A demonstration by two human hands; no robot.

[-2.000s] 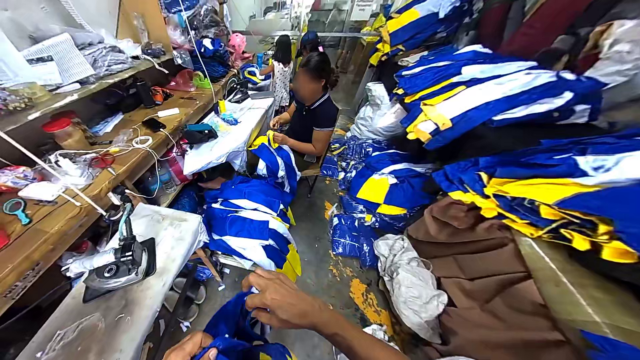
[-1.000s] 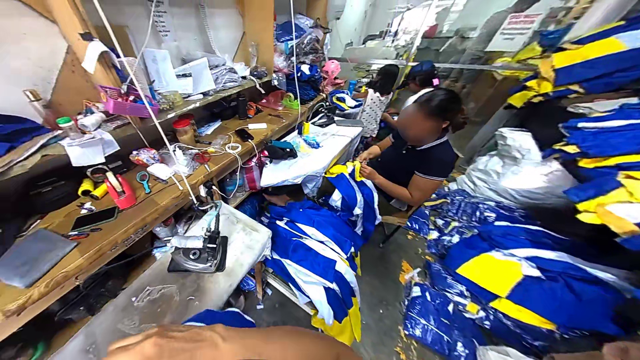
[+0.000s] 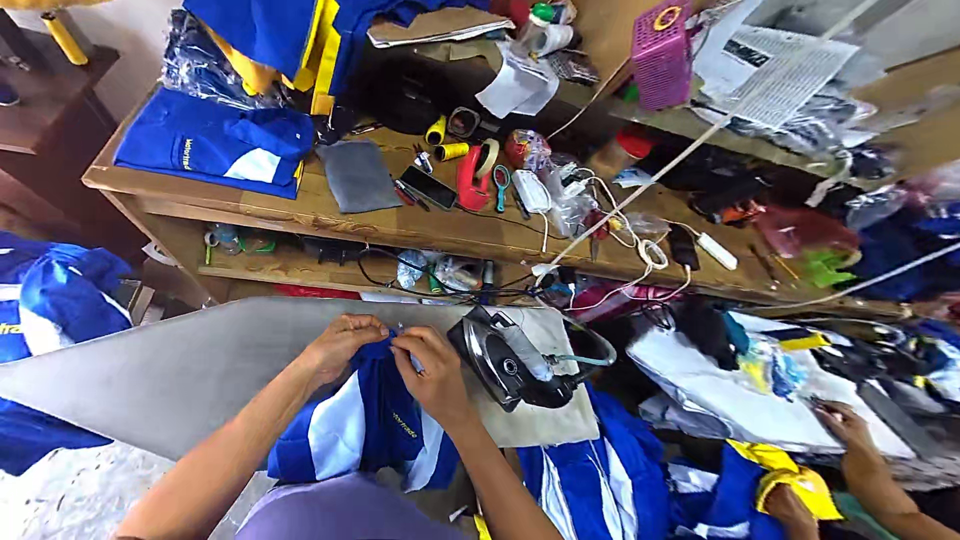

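Observation:
A blue and white garment (image 3: 379, 420) hangs over the near edge of a grey ironing board (image 3: 217, 360), its upper part up on the board. My left hand (image 3: 345, 349) pinches the garment's top edge between thumb and fingers. Close beside it, my right hand (image 3: 431, 371) grips the same edge, fingertips almost touching the left ones. A steam iron (image 3: 517, 360) with a wrapped handle rests on the board's right end, just right of my right hand, with a hose running from it.
Behind the board a wooden workbench (image 3: 315, 214) holds a folded blue shirt (image 3: 217, 142), a red tape dispenser (image 3: 474, 176), a phone (image 3: 427, 187) and cables. At right, a co-worker's hand (image 3: 844, 424) rests by a white-covered table. Blue and white garments (image 3: 600, 472) lie below the iron.
The view has swung left onto the ironing board. Both hands are now together at the garment's edge on the board; two seconds ago they held blue cloth low in the view.

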